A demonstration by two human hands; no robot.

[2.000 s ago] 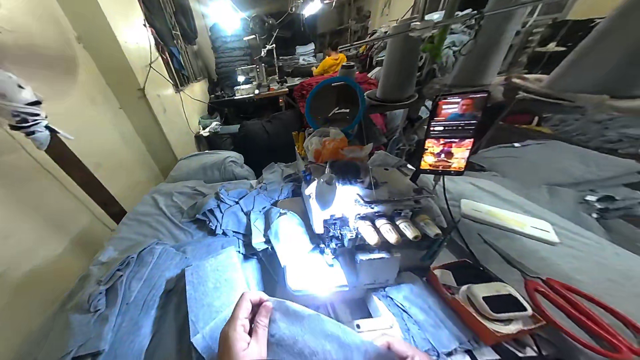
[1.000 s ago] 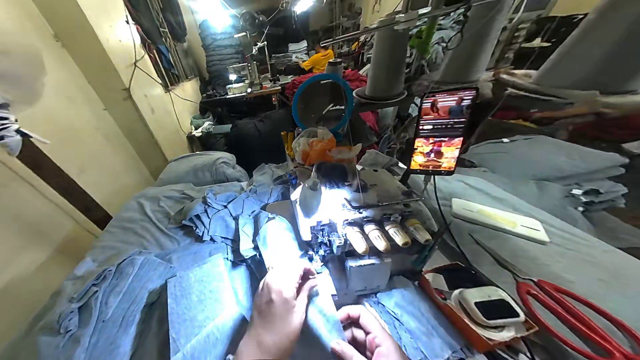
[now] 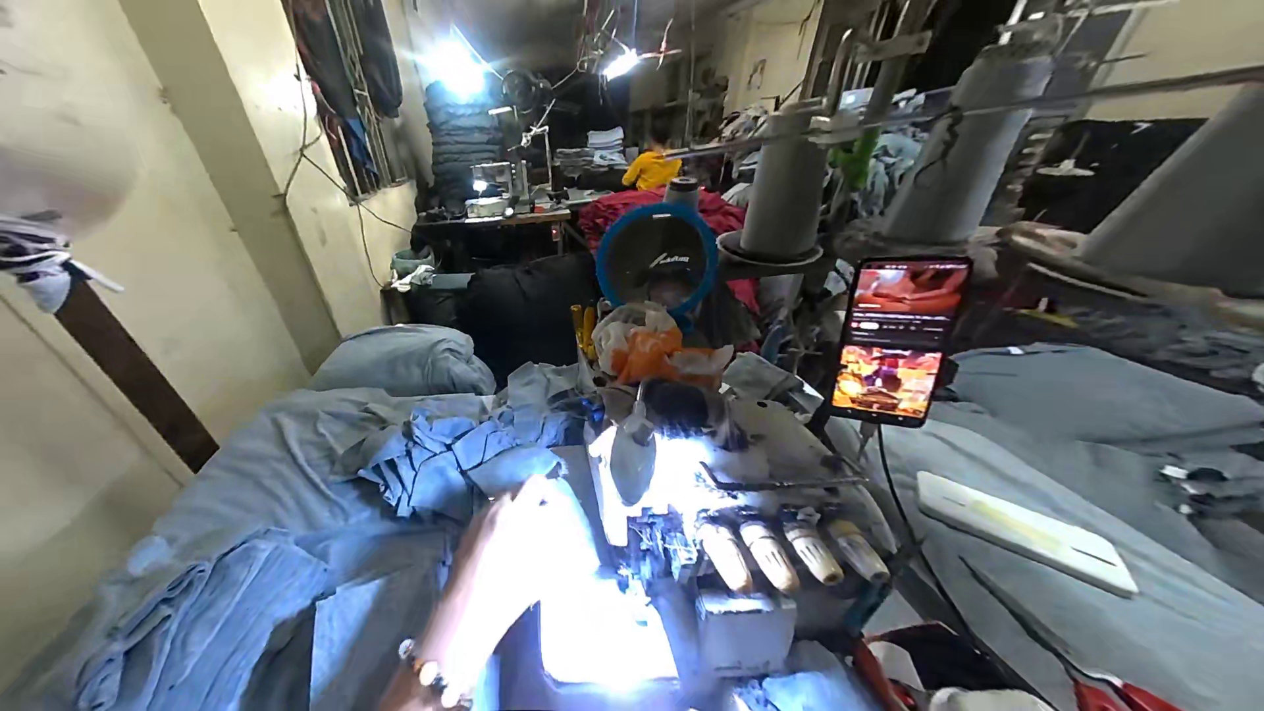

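Observation:
Bright lamplight washes out my left hand (image 3: 538, 538), which reaches forward over the left side of an overlock sewing machine (image 3: 681, 494). Its fingers lie at a light blue denim piece (image 3: 518, 466) beside the machine; whether they grip it is unclear in the glare. A bracelet (image 3: 427, 671) circles the wrist. My right hand is out of view. The machine's bright work plate (image 3: 607, 637) lies right of my left forearm. Several pale tension knobs (image 3: 765, 556) line the machine's front.
Denim pieces (image 3: 237, 602) cover the table at left. At right are a lit phone (image 3: 901, 341) on a holder, a white case-like object (image 3: 1027, 533), red-handled scissors (image 3: 1106, 691) and a red tray (image 3: 889, 671). Large thread cones (image 3: 785, 188) stand above. Someone in yellow (image 3: 652, 168) is in the background.
My left hand has moved forward, away from the front of the work plate to the denim beside the machine. My right hand, seen low in the frame before, has left the view.

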